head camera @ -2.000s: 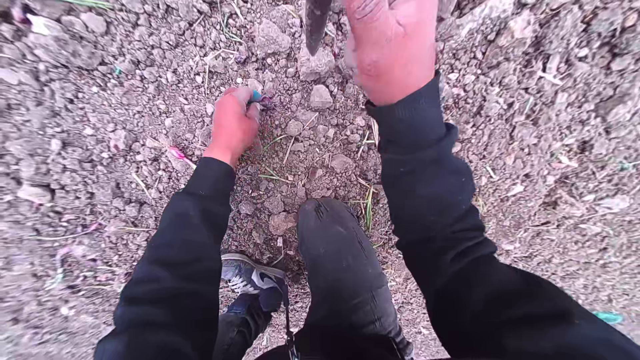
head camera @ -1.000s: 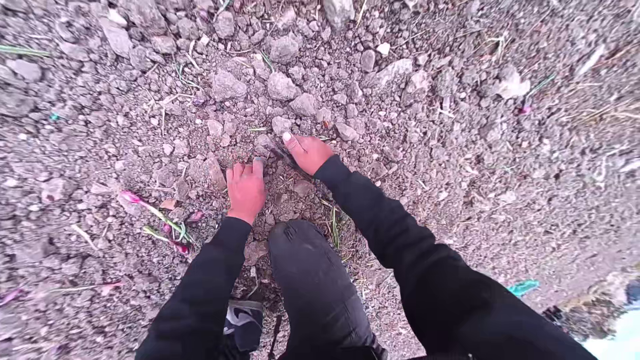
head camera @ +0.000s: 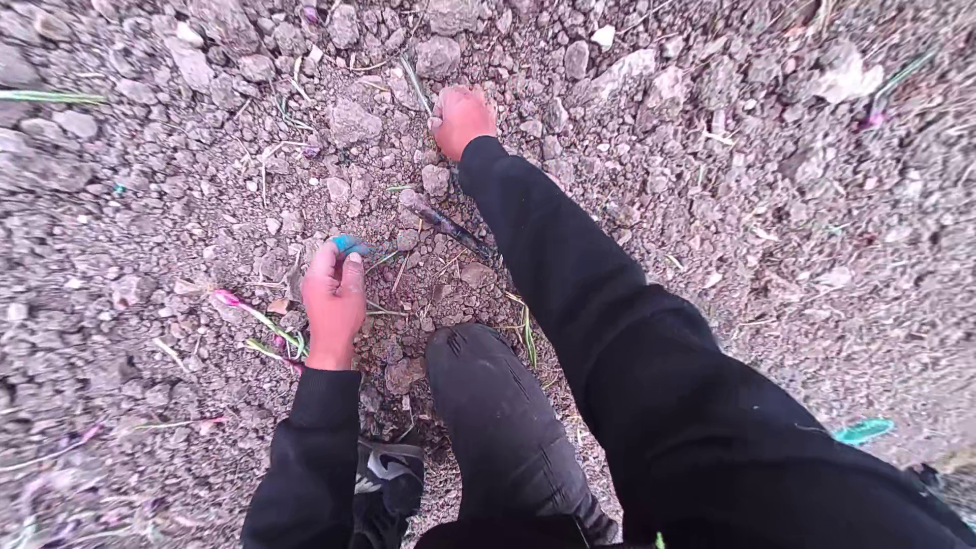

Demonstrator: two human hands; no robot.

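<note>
My left hand point(head camera: 334, 301) is low over the soil, its thumb and forefinger close to a small blue item point(head camera: 351, 245) that seems to be held between them. Beyond the knee, my right hand point(head camera: 462, 120) reaches to the ground with curled fingers, beside a thin green stem point(head camera: 415, 82); whether it grips the stem is unclear. A dark, narrow tool point(head camera: 457, 231) with a dirt-covered end lies on the soil between my hands, partly under my right sleeve. Pink-bulbed onion seedlings point(head camera: 263, 319) lie just left of my left hand.
Cloddy soil with stones surrounds me, including a large clod point(head camera: 354, 123) and a pale rock point(head camera: 625, 72). My knee point(head camera: 465, 343) and shoe point(head camera: 390, 476) are at the bottom. A green leaf-shaped item point(head camera: 863, 431) lies at right, and another green stalk point(head camera: 52, 96) at upper left.
My right hand has moved up and away from my left hand. The dark tool, in my right hand two seconds ago, now lies on the soil.
</note>
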